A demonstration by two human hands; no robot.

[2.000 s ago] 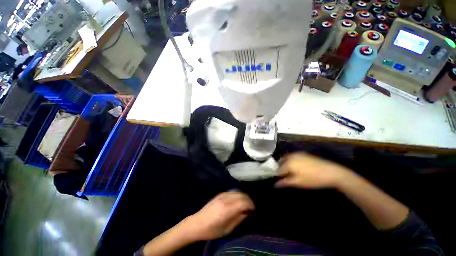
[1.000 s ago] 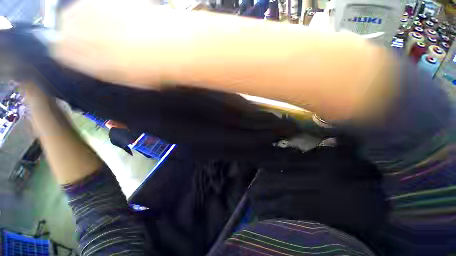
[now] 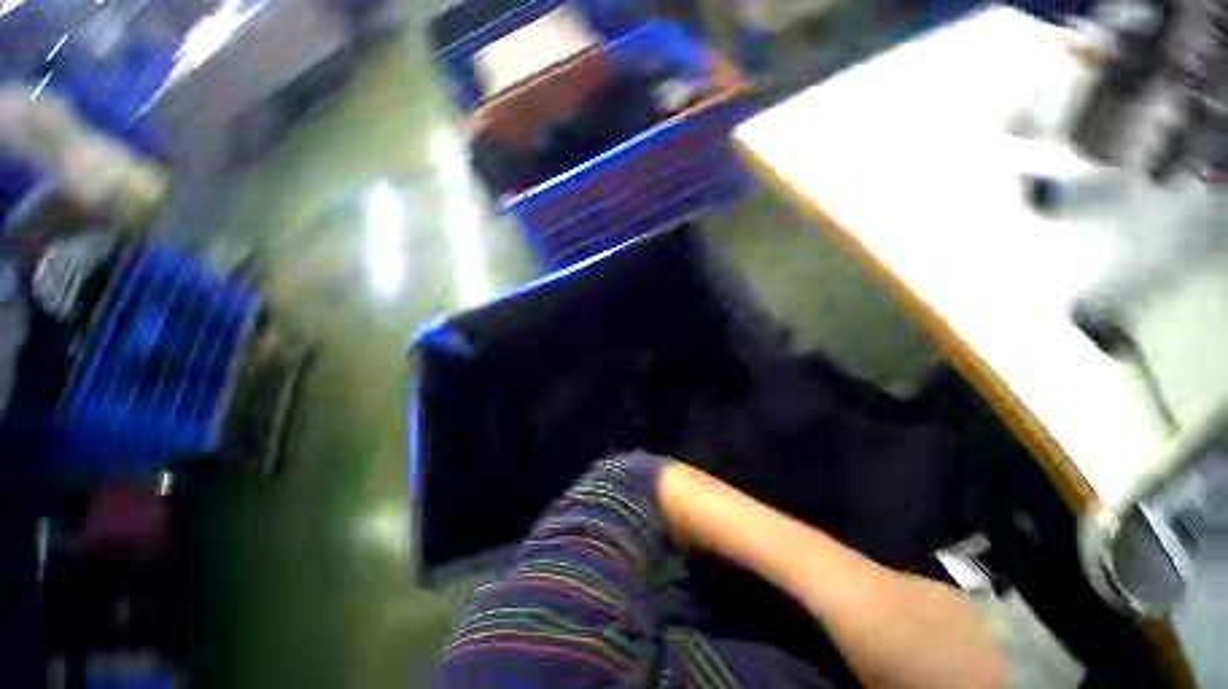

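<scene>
Black cloth [image 3: 835, 431] lies over the near cart and reaches right to the wooden-edged white table [image 3: 929, 175]. My left hand [image 3: 929, 639] is at the lower right, blurred and partly cut off by the bottom edge, beside the cloth. Its fingers cannot be made out, so its grip is unclear. A pale grey piece [image 3: 1044, 646] shows just right of the hand. A round metal machine part [image 3: 1145, 559] is at the table edge, far right. My right hand is not in view.
The near cart has a blue rim [image 3: 415, 458] and black contents. Another blue cart [image 3: 633, 189] with dark and brown items stands beyond it. A blue mesh crate [image 3: 168, 343] is at the left. A blurred pale shape, possibly a person's arm, is at the upper left.
The view has swung left and down towards the floor and carts. The black cloth raised across the view is now low over the near cart. My left arm has come back right; my right arm has left view.
</scene>
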